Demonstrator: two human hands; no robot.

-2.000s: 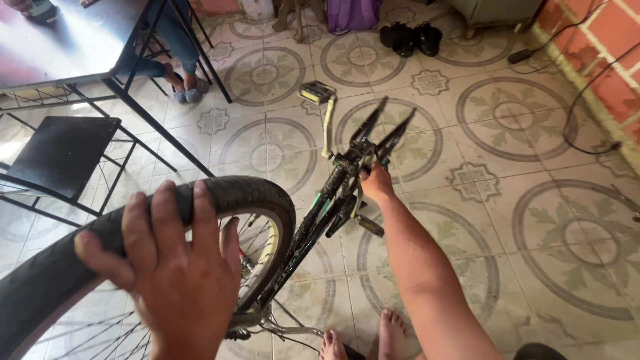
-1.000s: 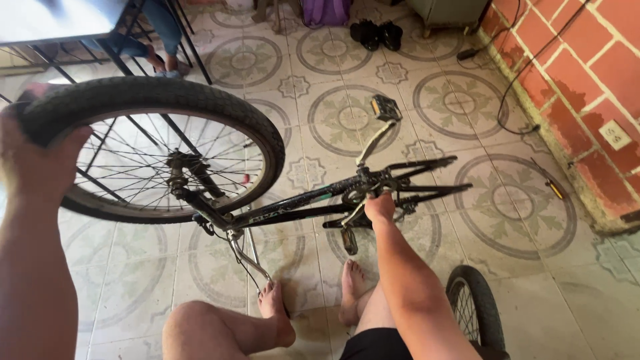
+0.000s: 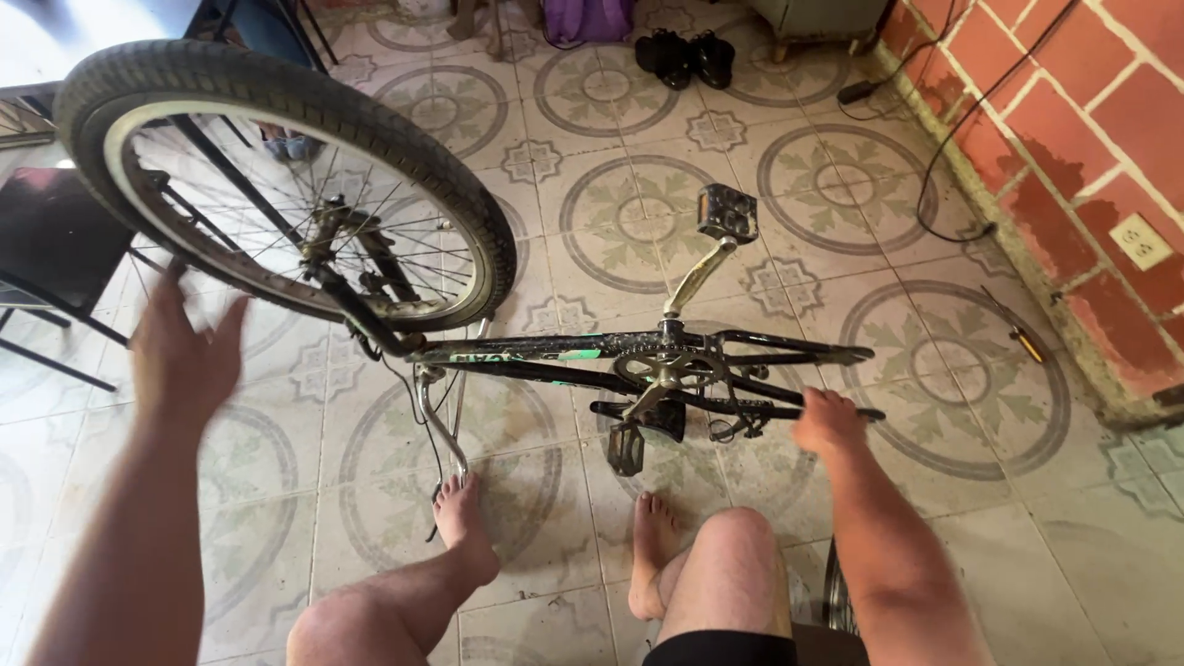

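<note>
A black bicycle frame [image 3: 527,350] lies across the middle of the view, with its front wheel [image 3: 490,222] attached at the left and raised. No wheel sits between the rear stays. My right hand [image 3: 828,421] is closed around the end of a rear stay. Just below the tyre's lower left edge, my left hand [image 3: 190,347] is spread, slightly blurred, holding nothing. The chainring [image 3: 668,367] and both crank arms show mid-frame, one pedal [image 3: 727,214] pointing away and the other pedal [image 3: 626,450] toward me. A curved handlebar [image 3: 444,425] reaches down beside my foot.
A separate wheel [image 3: 835,592] is partly hidden behind my right arm. A screwdriver [image 3: 1027,345] lies near the brick wall [image 3: 1064,166], by a black cable [image 3: 934,176]. Black shoes [image 3: 684,59] and a purple bag [image 3: 587,20] are at the back. A black chair [image 3: 60,231] stands left; a person's feet show behind the wheel.
My left hand has come off the front tyre. My right hand has moved from near the cranks to the rear stay's end. The bicycle has turned to lie more crosswise.
</note>
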